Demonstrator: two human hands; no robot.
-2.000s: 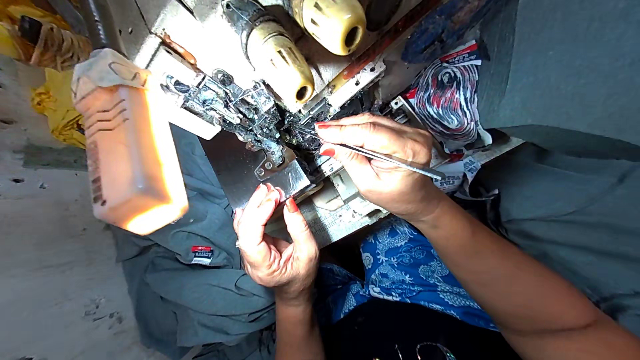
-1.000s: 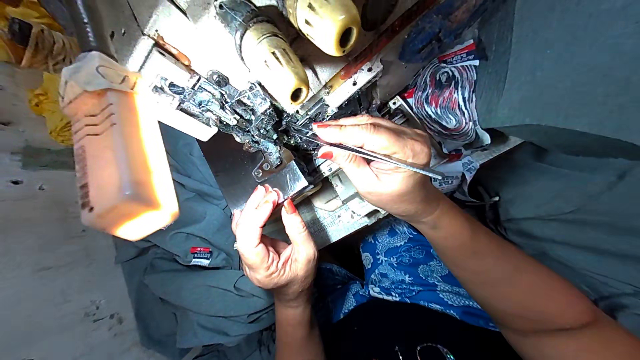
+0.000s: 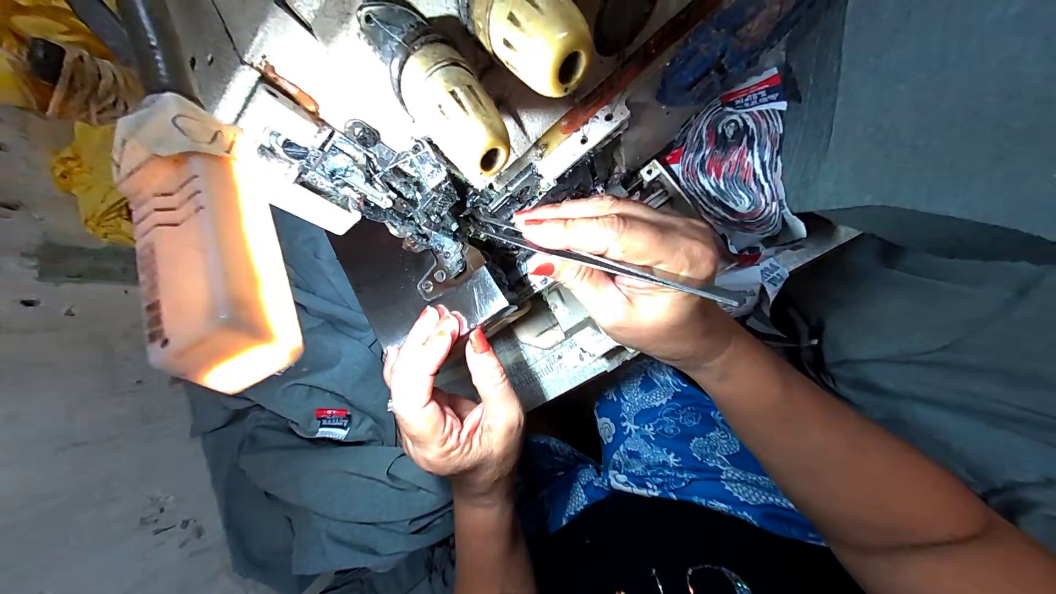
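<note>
My right hand (image 3: 627, 272) holds metal tweezers (image 3: 610, 266), their tips inside the dark, oily needle and looper area of a sewing machine (image 3: 412, 186). Below and to the left of it, my left hand (image 3: 458, 396) has its fingertips at the lower edge of a shiny metal plate (image 3: 483, 297); thumb and fingers are a little apart, and whether they pinch the edge cannot be told. The tweezers' tips are hard to make out among the dark parts.
A lit orange-white lamp (image 3: 206, 247) hangs at the left. Two yellowed plastic knobs (image 3: 454, 107) stand above the mechanism. At the right lies a roll of printed labels (image 3: 734, 169). Grey-green cloth (image 3: 330, 487) with a sewn label hangs at the lower left; more grey cloth (image 3: 932, 330) lies right.
</note>
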